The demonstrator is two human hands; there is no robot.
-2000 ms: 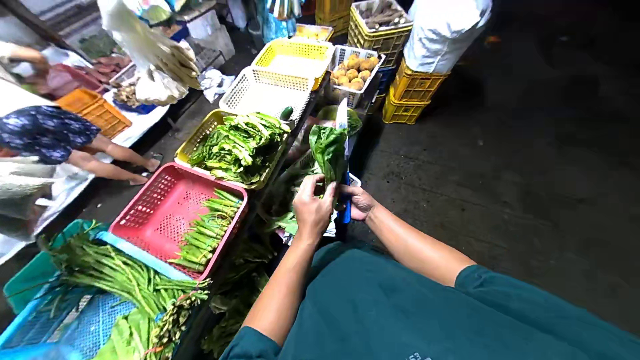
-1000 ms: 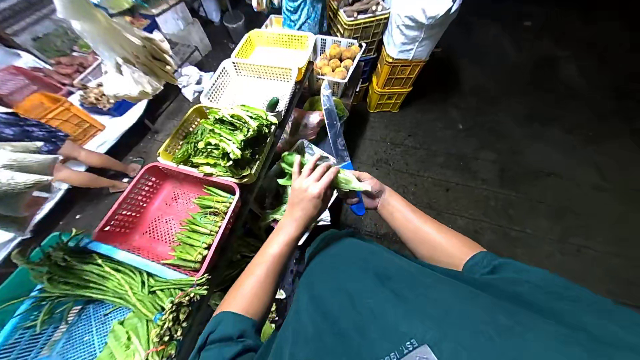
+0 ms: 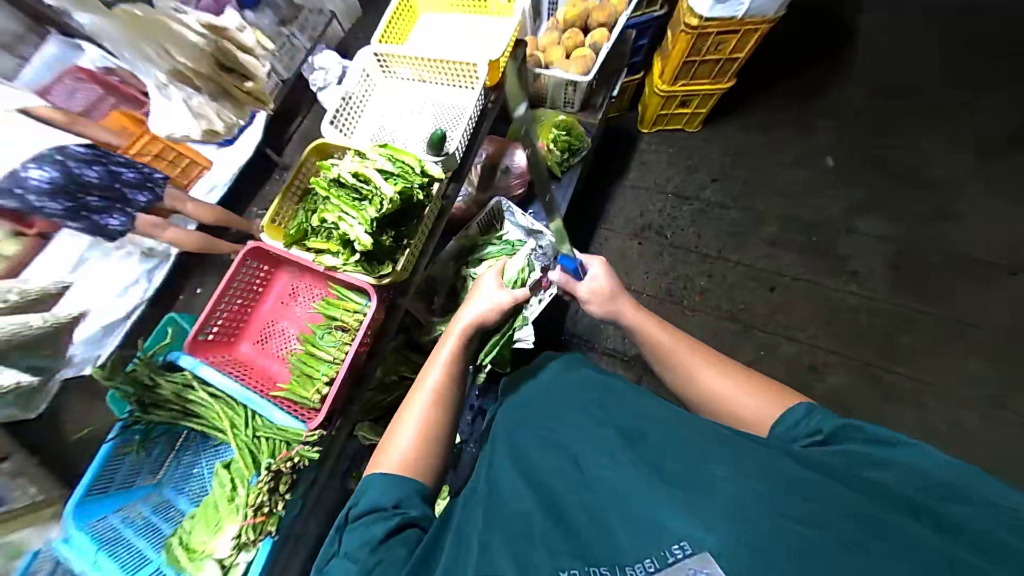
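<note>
My right hand (image 3: 596,288) is closed on the blue handle of a long knife (image 3: 541,164), whose blade points up and away from me. My left hand (image 3: 490,298) rests on leafy greens (image 3: 516,268) in a paper-lined white basket (image 3: 498,210) close in front of me; whether its fingers grip a leaf is unclear. Beyond the basket lie a filled plastic bag (image 3: 500,170) and a bag of greens (image 3: 562,144). To the left, a yellow basket (image 3: 276,210) holds piled leafy greens (image 3: 360,204).
A red basket (image 3: 256,316) holds bundled green pods. Long beans (image 3: 232,416) lie over a blue basket (image 3: 152,488). Farther off are a white basket (image 3: 400,92), a crate of round brown produce (image 3: 572,40) and stacked yellow crates (image 3: 680,96). Another person (image 3: 88,188) bends at the left.
The greens upright between my hands two seconds ago, then held slanting, are no longer raised there. My left hand has lowered to the basket. The knife stays in my right hand.
</note>
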